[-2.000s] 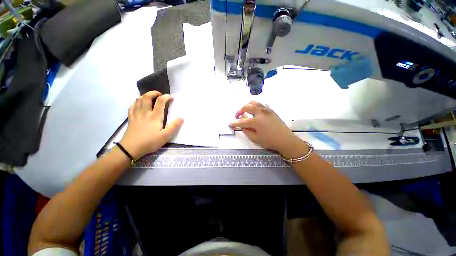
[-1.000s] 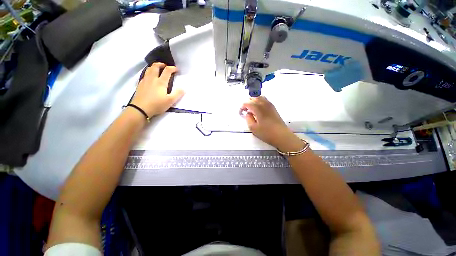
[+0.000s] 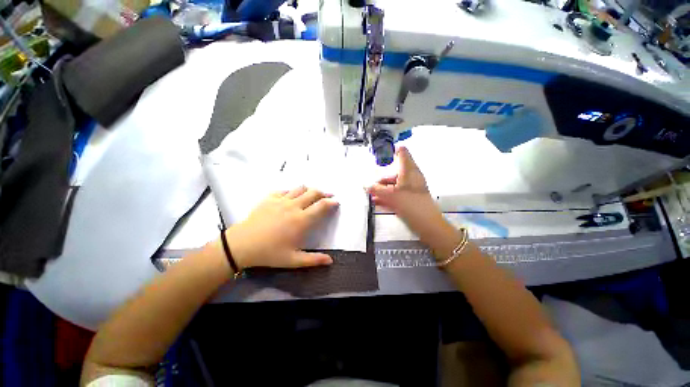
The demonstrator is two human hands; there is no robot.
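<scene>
A cut fabric piece with a pale reverse lies on the bed, its right edge near the needle area. A dark textured strip shows below it, over the table's front edge. My left hand lies spread flat on the pale piece. My right hand is at the piece's right edge, just below the dark round knob; its index finger points up and its other fingers are bent. Whether it pinches the edge is unclear. The presser foot is above the fabric; the needle tip cannot be made out.
The white JACK machine head stands at the back right. A dark fabric roll and large pale panel lie left. Thread snips lie right. Pale cut pieces are at lower right, below the table edge.
The fabric has been turned and shifted, so a dark strip now hangs toward the front edge. My left hand has moved right and toward me. My right hand's index finger is now extended upward.
</scene>
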